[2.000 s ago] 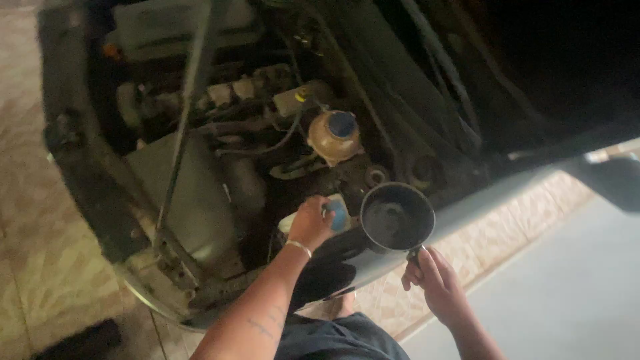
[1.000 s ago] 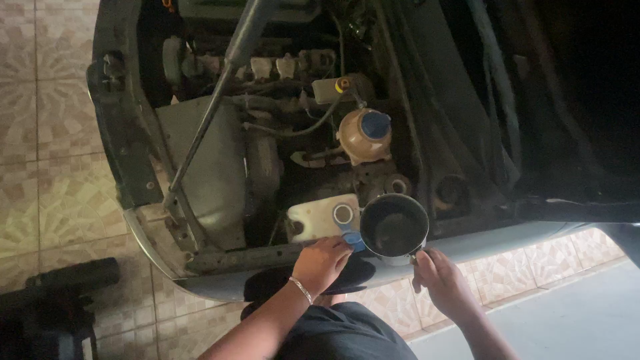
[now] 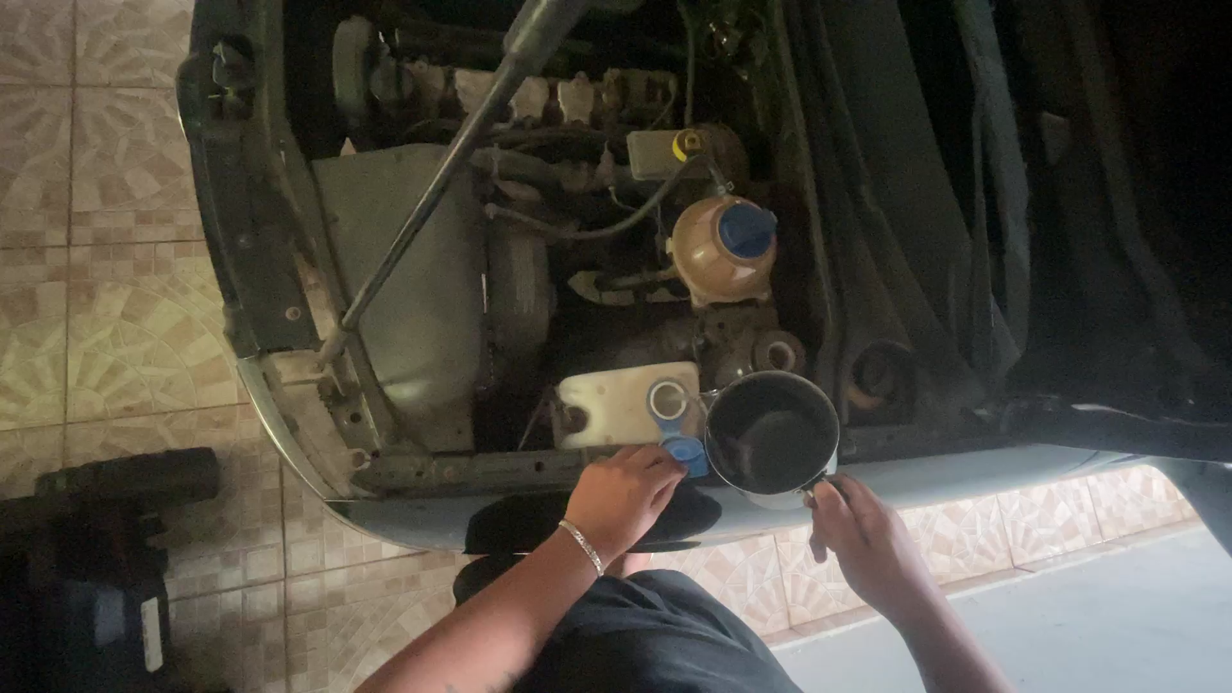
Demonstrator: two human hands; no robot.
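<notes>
My left hand (image 3: pixel 626 496) holds the blue flip cap (image 3: pixel 684 454) of a whitish plastic fluid reservoir (image 3: pixel 616 409) at the near edge of a car's engine bay. The cap is folded back toward me on its strap, and the round filler neck (image 3: pixel 667 398) is uncovered. In my right hand (image 3: pixel 857 534) is the handle of a dark saucepan (image 3: pixel 773 433), held level just right of the filler neck. The pan's inside looks dark with a pale reflection; whether it holds liquid I cannot tell.
A brownish coolant expansion tank (image 3: pixel 717 265) with a blue cap stands beyond the pan. A strut (image 3: pixel 433 197) crosses the bay diagonally. The fender edge (image 3: pixel 539 472) runs in front of me. A dark object (image 3: pixel 106 568) is on the tiled floor at left.
The blue cap has come off the filler neck and hangs folded toward me, with my left hand drawn back from the neck. The saucepan stays beside the reservoir.
</notes>
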